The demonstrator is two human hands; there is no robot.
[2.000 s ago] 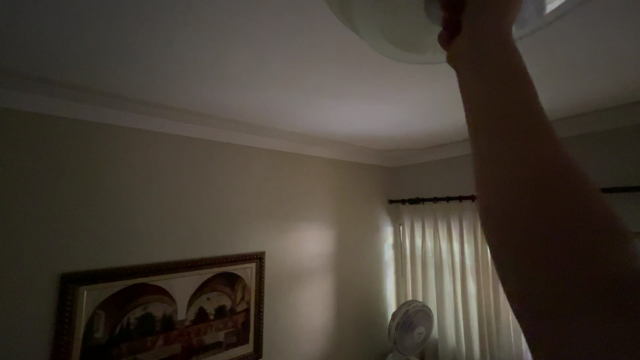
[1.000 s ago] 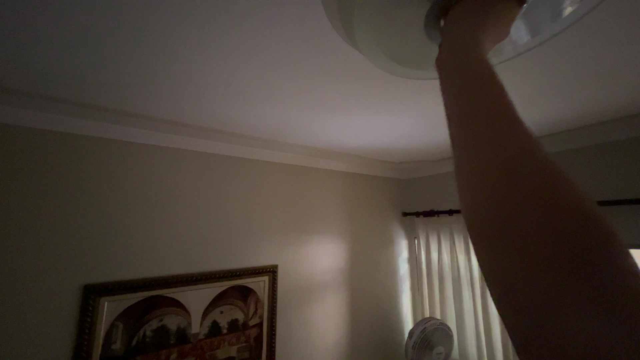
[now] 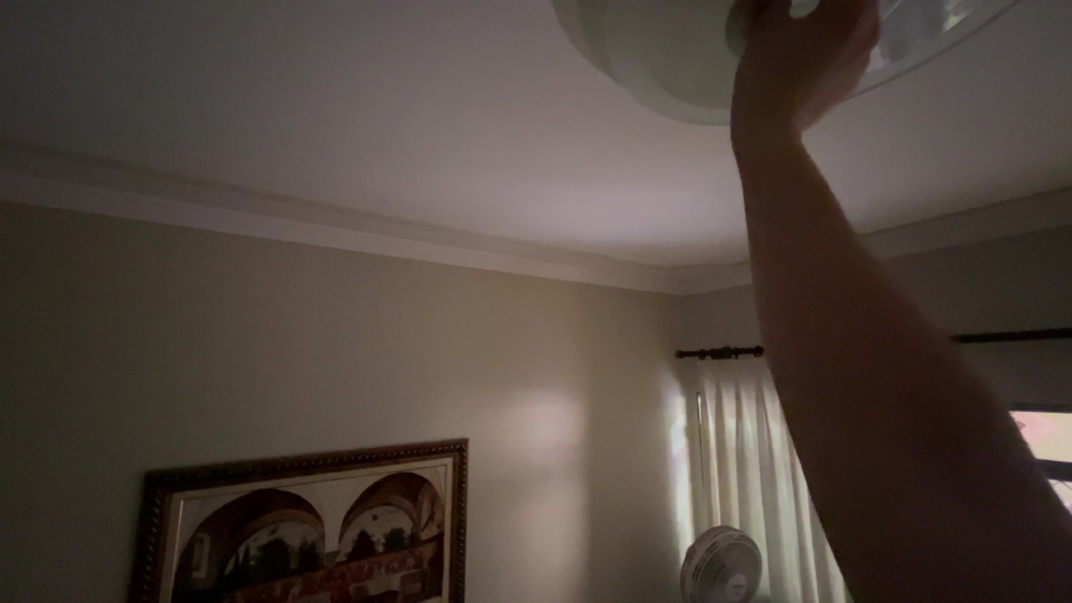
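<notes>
A round, pale glass ceiling light shade [image 3: 670, 75] hangs at the top of the head view, partly cut off by the frame. My right hand [image 3: 808, 59] is raised to its middle, with the arm reaching up from the lower right. The fingers are bent at a small round part [image 3: 738, 27] at the shade's centre; the fingertips are partly cut off or hidden, so their grip cannot be made out. My left hand is out of view.
A framed picture [image 3: 459, 519] hangs low on the wall. A white fan [image 3: 720, 569] stands in the corner before a pale curtain [image 3: 737, 435] on a dark rod [image 3: 722, 353]. Part of a bright window [image 3: 1038, 431] shows at the right.
My right hand has stayed up at the shade, and its wrist and fingers have turned. The view has shifted slightly.
</notes>
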